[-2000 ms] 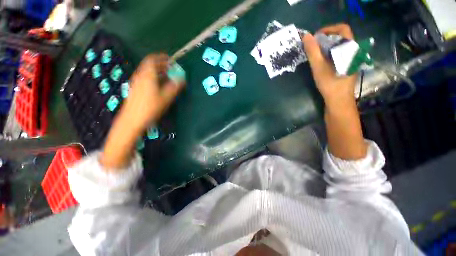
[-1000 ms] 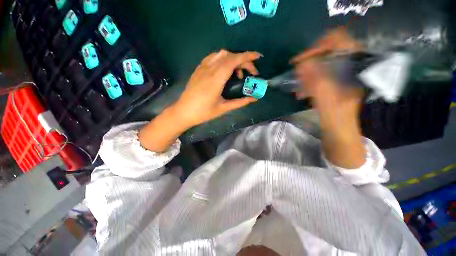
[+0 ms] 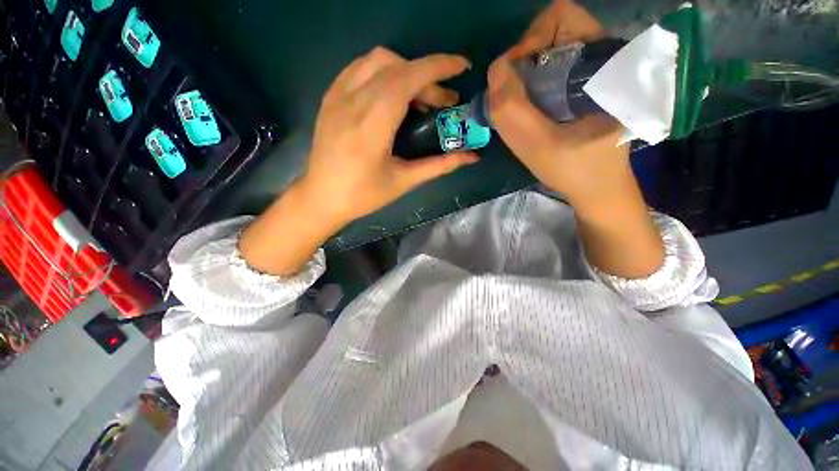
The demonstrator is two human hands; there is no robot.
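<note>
My left hand [image 3: 373, 138] holds a small device housing [image 3: 463, 129] between thumb and fingers, its turquoise face up and its dark side towards my palm. My right hand [image 3: 561, 129] is closed round a dispensing syringe [image 3: 563, 78] with dark contents. The syringe lies nearly level and points left, its front end at the housing's right edge. Whether the tip touches is hidden. A white wrap [image 3: 637, 85] and a green barrel cap [image 3: 690, 74] are at its rear, with a clear hose [image 3: 782, 74] running off right.
A black blister tray [image 3: 207, 189] with several turquoise pieces stands at the left on the dark green bench [image 3: 304, 46]. A red crate [image 3: 51, 244] and a grey machine [image 3: 55, 368] are beyond it. Blue bins [image 3: 800, 354] and a yellow floor line are at the lower right.
My left hand has left the tray area and come to the middle with a housing. My right hand has brought the syringe from the smeared paper to that housing. The view has shifted.
</note>
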